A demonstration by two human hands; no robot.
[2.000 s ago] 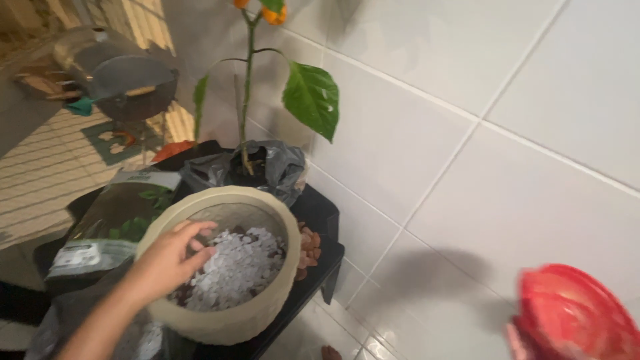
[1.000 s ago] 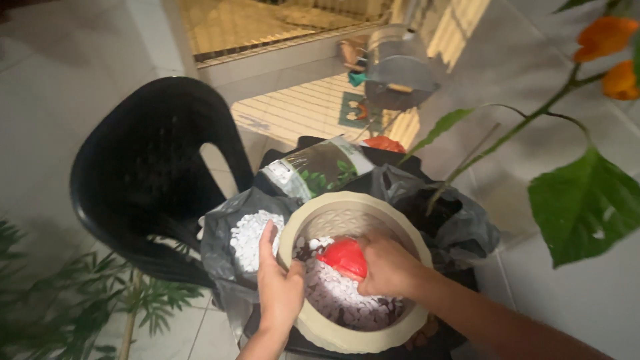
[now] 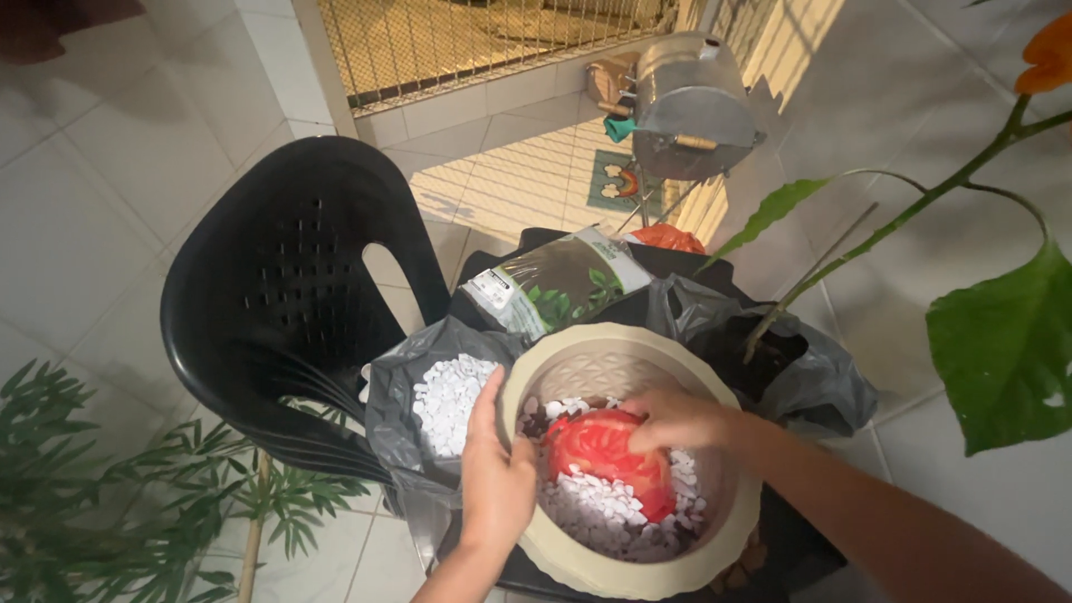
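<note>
A large beige planter pot (image 3: 636, 578) holds white pebbles (image 3: 595, 502) with dark patches between them. Inside it, my right hand (image 3: 682, 423) grips a red scoop or small dish (image 3: 599, 444), tilted over the pebbles with some of them at its lower edge. My left hand (image 3: 498, 469) rests against the pot's left rim, thumb and fingers apart. Beside that hand a grey plastic bag (image 3: 389, 394) lies open around more white pebbles (image 3: 452, 402). A leafy plant (image 3: 913, 205) with orange blooms or fruit rises from a second grey bag (image 3: 825, 389) at the right.
Everything stands on a black table (image 3: 804, 536). Behind the pot lies a printed bag (image 3: 557, 280) of what looks like soil. A black plastic chair (image 3: 293, 285) is at the left, above a bamboo-like plant (image 3: 260, 494). A metal barrel grill (image 3: 695, 117) and a tiled wall are farther back.
The red scoop has tilted and shows more of its face, with pebbles now by its lower edge. My left hand stays at the rim. Two seconds ago one hand was in the pot, the red thing off right.
</note>
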